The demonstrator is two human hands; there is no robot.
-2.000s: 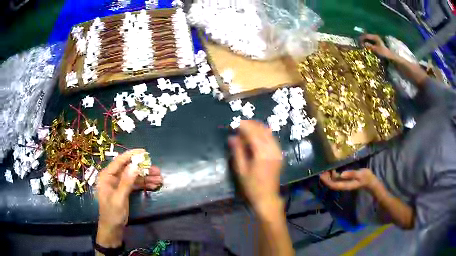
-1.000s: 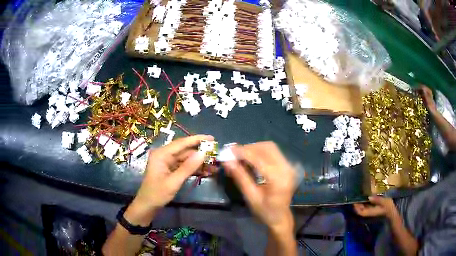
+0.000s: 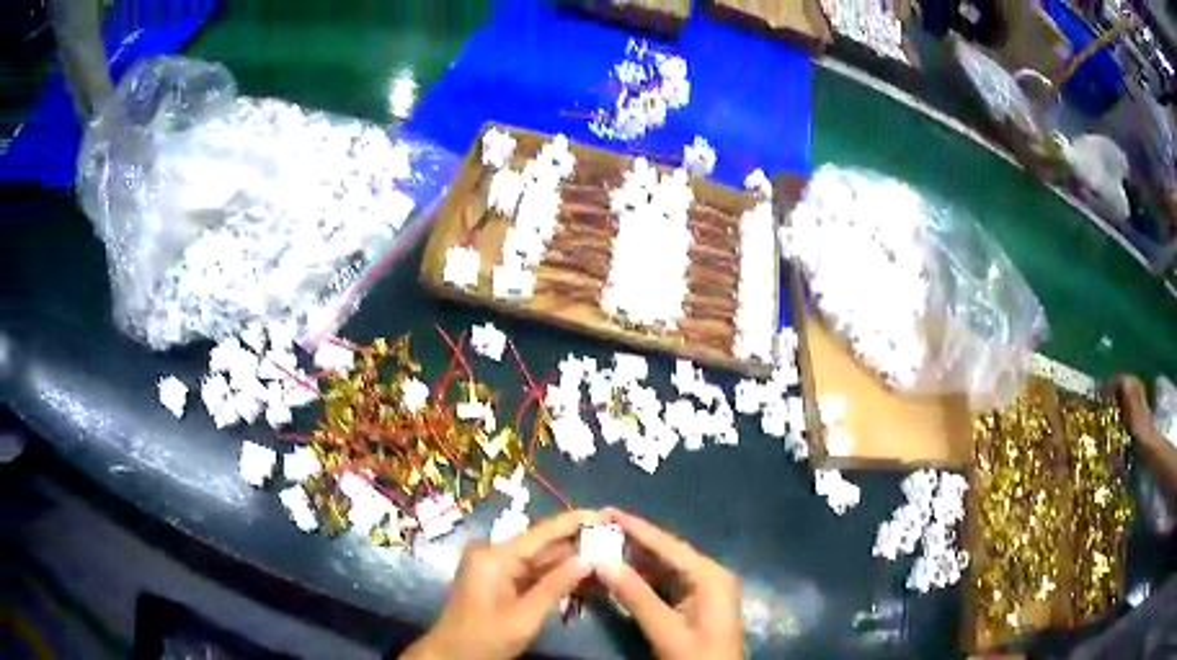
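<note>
A white housing (image 3: 602,544) is held between the fingertips of both my hands near the bench's front edge. My left hand (image 3: 516,587) grips it from the left and my right hand (image 3: 671,587) from the right. A short dark red wire shows just below it; the inside of the housing is hidden. A tangled pile of brass contacts with red wires (image 3: 387,438) lies to the left, mixed with white parts. Loose white housings (image 3: 639,410) lie beyond my hands.
A cardboard tray of wired modules (image 3: 600,329) stands ahead, partly on a blue sheet (image 3: 516,77). Clear bags of white parts lie left (image 3: 258,219) and right (image 3: 891,277), the right one on an empty-fronted cardboard tray (image 3: 858,419). Brass contacts (image 3: 1046,516) fill a tray at far right, beside another person's hand (image 3: 1136,406).
My right hand has moved from the loose housings to my left hand with a white part. Both hands now meet on one white housing. The camera view has shifted, showing more of the blue sheet.
</note>
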